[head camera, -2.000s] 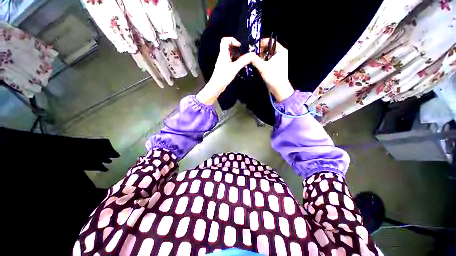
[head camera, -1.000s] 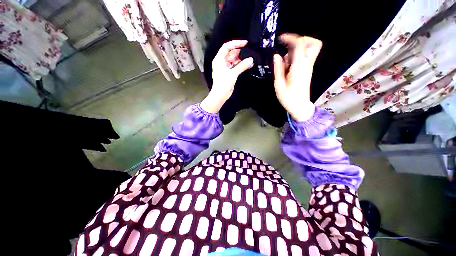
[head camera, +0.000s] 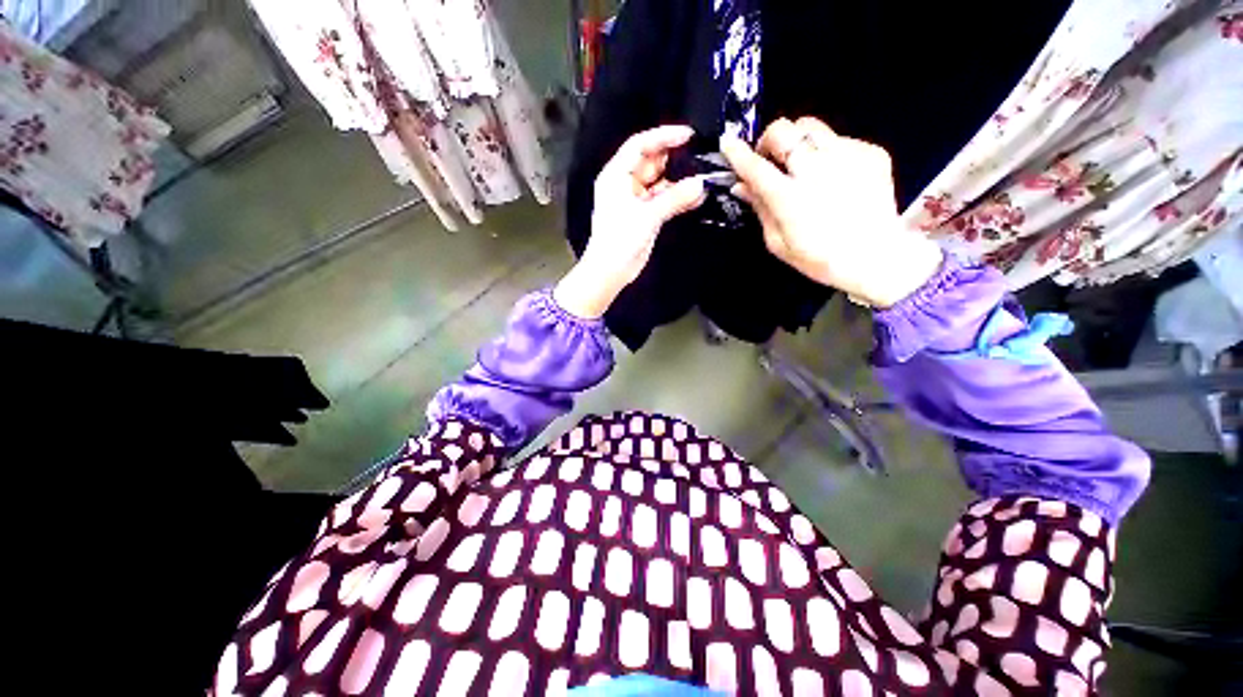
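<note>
A black garment (head camera: 872, 82) hangs in front of me at the top centre, with a black-and-white patterned strip (head camera: 738, 61) running down it. My left hand (head camera: 638, 204) pinches the black cloth beside the lower end of the strip. My right hand (head camera: 818, 198) is at the strip's lower end, its fingertips close to my left thumb. Small metal blades, likely thread snips (head camera: 717, 174), show between the fingertips, pointing from my right hand toward my left thumb. The snips' handles are hidden in my right hand. Any thread is too fine to see.
Floral garments hang to the left (head camera: 423, 95) and right (head camera: 1091, 164) of the black one. Another floral piece (head camera: 68, 150) is at the far left. A large black mass of cloth (head camera: 136, 504) fills the lower left. Metal rack legs (head camera: 832, 409) stand on the greenish floor.
My right hand, which was lifted off the cloth and blurred one second ago, is back at the strip with blades showing. Its forearm has swung outward to the right. My left hand stays at the cloth.
</note>
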